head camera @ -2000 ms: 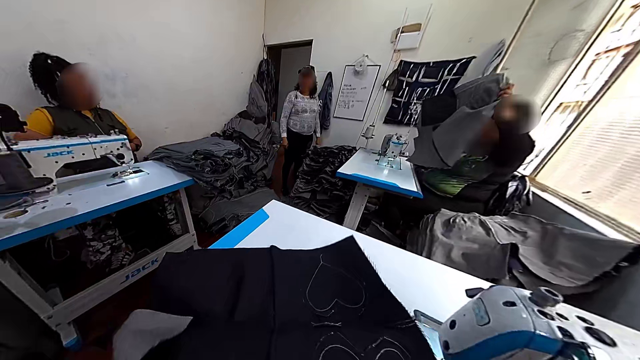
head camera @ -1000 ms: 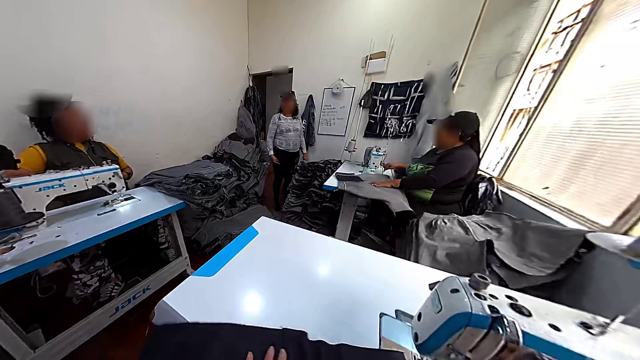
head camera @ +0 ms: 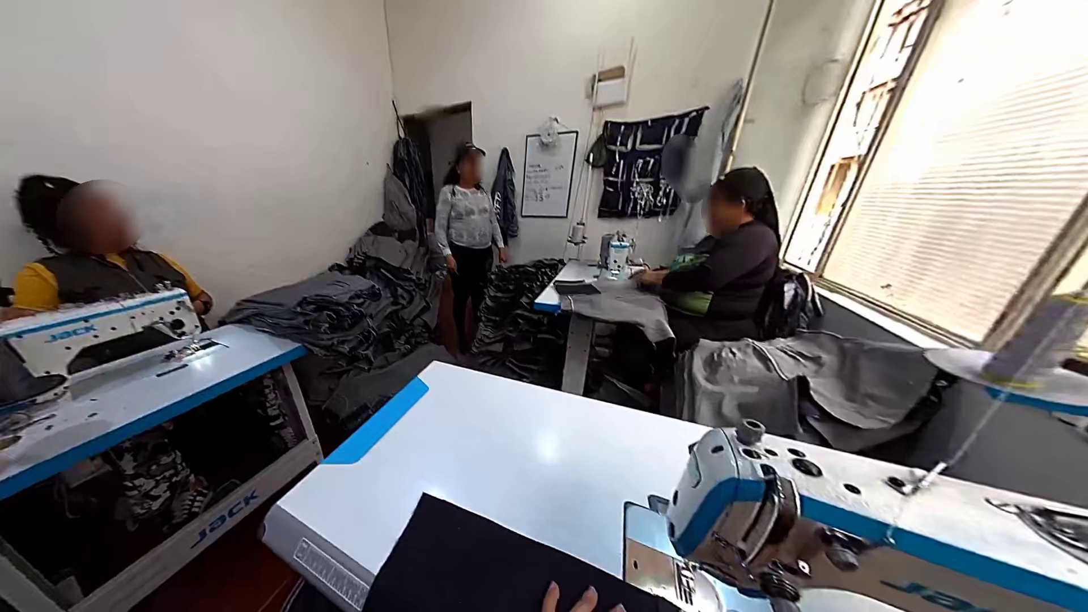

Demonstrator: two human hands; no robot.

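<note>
A dark fabric piece (head camera: 484, 552) lies on the white sewing table (head camera: 510, 442), its right edge beside the metal plate of a white and blue Jack sewing machine (head camera: 765, 501). Fingertips of one hand, seemingly my right hand (head camera: 582, 598), rest on the fabric at the bottom edge of the head view, fingers a little apart; the rest of that hand is cut off. My left hand does not show. The needle area is partly hidden behind the machine head. White thread (head camera: 960, 455) runs down to the machine from the upper right.
Left, a person sits behind another Jack machine (head camera: 102, 327). A person stands by the doorway near heaped dark garments (head camera: 340, 297). Another person sits at a machine (head camera: 616, 255) further back. Grey cloth (head camera: 816, 382) is piled beyond my table. A thread stand (head camera: 977, 365) is at right.
The dark fabric with chalked curved outlines was spread widely over the table; now a smaller, unmarked portion shows lower down. The person at the back right has lowered the grey cloth onto their table.
</note>
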